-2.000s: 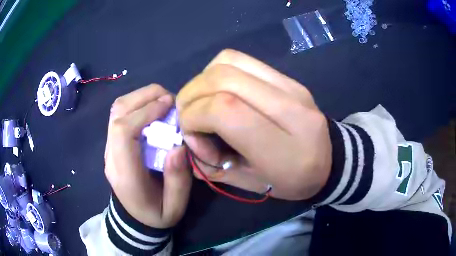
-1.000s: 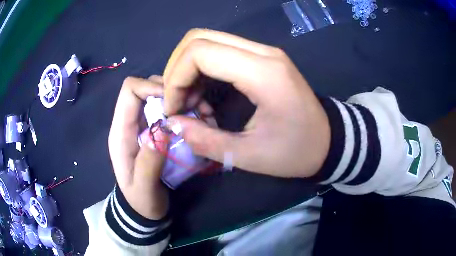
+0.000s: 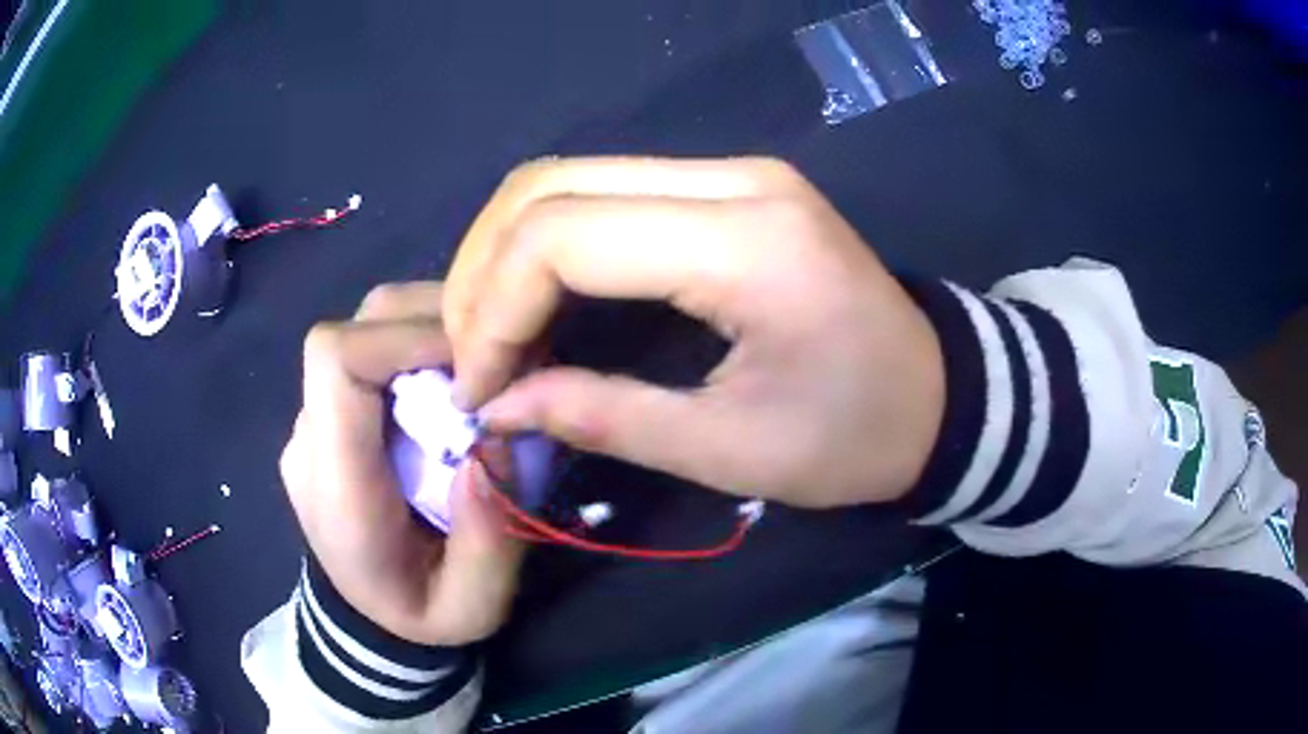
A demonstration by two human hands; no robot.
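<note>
My left hand (image 3: 395, 473) holds a white-lilac plastic housing (image 3: 426, 480), partly hidden by its fingers. A white block, the side outlet (image 3: 430, 409), faces up. Thin red and dark lead wires (image 3: 631, 551) leave the housing there and curve right, ending in small white connectors (image 3: 750, 511). My right hand (image 3: 689, 330) pinches with thumb and forefinger at the wire outlet. Something tiny shows at the fingertips; I cannot tell whether it is a ring or the wire root.
A set-apart housing (image 3: 154, 273) with red leads lies at upper left. More housings (image 3: 126, 620) are piled at lower left. A small clear bag (image 3: 871, 62) and a pile of clear rings (image 3: 1026, 32) lie at the top right. Something blue (image 3: 1277, 12) shows in the top right corner.
The housing has turned in my left hand, so the white block now points up toward my right fingertips. My right hand has changed to a thumb-and-forefinger pinch, and the leads now hang out to the right.
</note>
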